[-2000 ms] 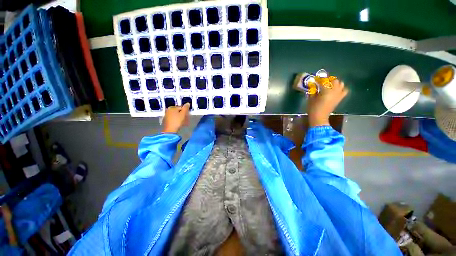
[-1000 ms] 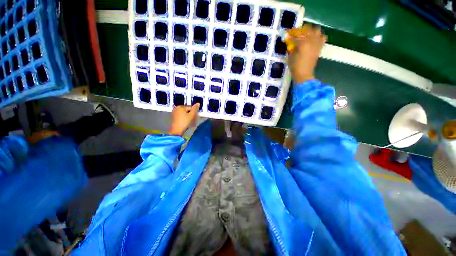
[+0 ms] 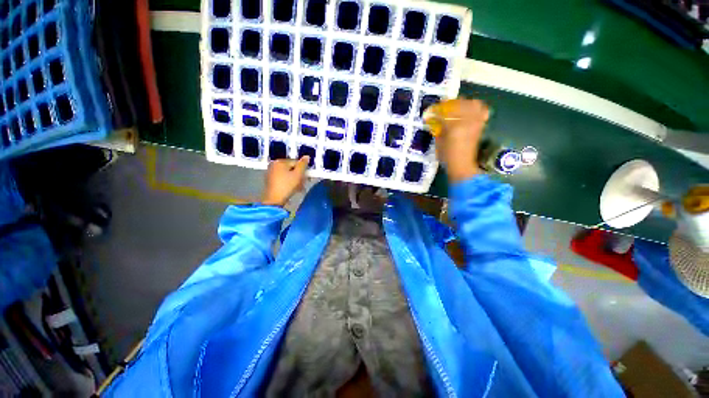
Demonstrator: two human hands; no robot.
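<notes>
The white pocket tray point(image 3: 326, 116) lies on the green bench and sticks out slightly over its front edge. Black glossy rounded pieces point(image 3: 345, 55) sit in its pockets. My left hand point(image 3: 284, 182) is at the tray's front edge, its fingers gripping the rim. My right hand point(image 3: 465, 128) is over the tray's right edge, pinching a small yellow-orange pad point(image 3: 443, 116) near the right end column. The pad partly hides pieces there. A small bottle with a clear or silvery top point(image 3: 509, 161) stands just right of my right hand.
A stack with a blue pocket tray point(image 3: 76, 128) on top and black and red-orange edges is at the left. A round white disc on a stand point(image 3: 622, 194) and a ribbed round device point(image 3: 690, 260) are at the right. A pale strip point(image 3: 575, 93) crosses the bench.
My right hand has moved from beside the bottle to the tray's far right corner, then down its right side with the pad. My left hand stays on the front rim.
</notes>
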